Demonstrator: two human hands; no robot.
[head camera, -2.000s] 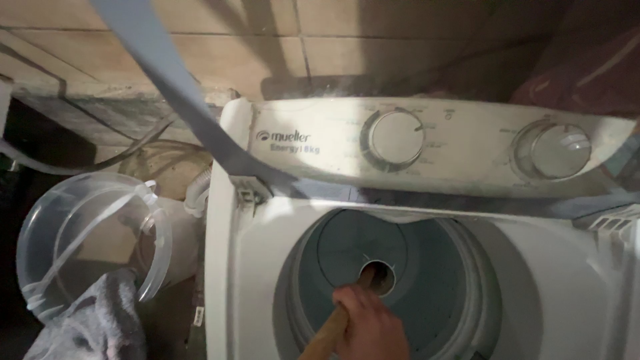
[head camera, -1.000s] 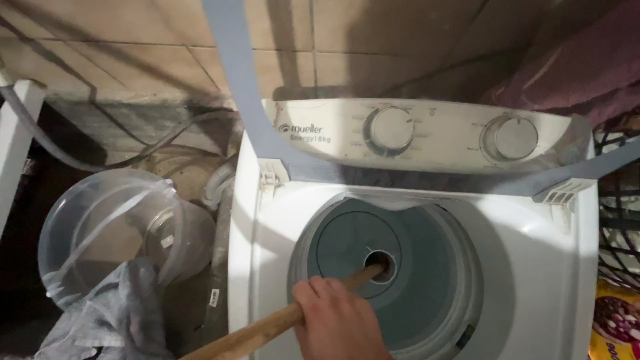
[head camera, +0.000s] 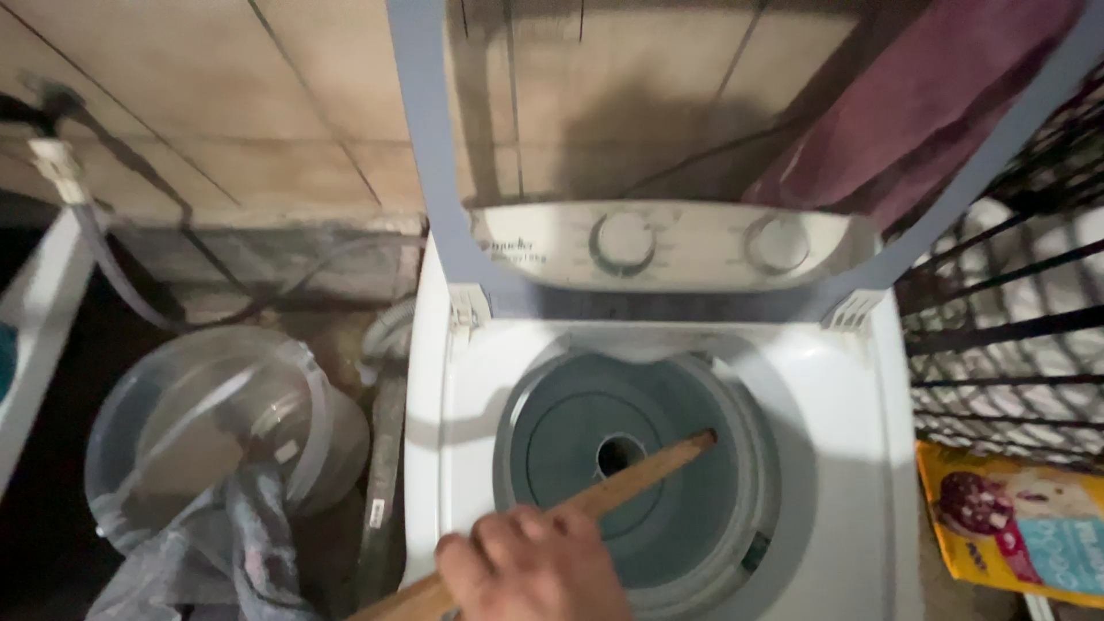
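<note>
My right hand (head camera: 535, 565) is closed around a wooden stick (head camera: 638, 476) at the bottom middle of the view. The stick slants from the lower left up to the right, and its worn, darker end is over the open tub (head camera: 578, 414) of a Mueller top-loading washing machine (head camera: 849, 414). Below the stick's upper part, a round grey-green disc in the tub has a dark central hole (head camera: 619, 453). The machine's lid (head camera: 420, 112) is raised, with the control panel (head camera: 552, 250) and its two knobs behind the tub. My left hand is not in view.
Left of the machine are a clear plastic bucket (head camera: 336, 448), a grey cloth (head camera: 250, 535) over its rim, and a hose (head camera: 112, 267). A black wire basket (head camera: 1009, 328) and a yellow printed package (head camera: 975, 526) are at the right. A purplish cloth (head camera: 931, 112) hangs behind.
The stick's far end was in the central hole; it is now out of the hole, farther right over the tub. My right hand still grips the stick. The view has shifted.
</note>
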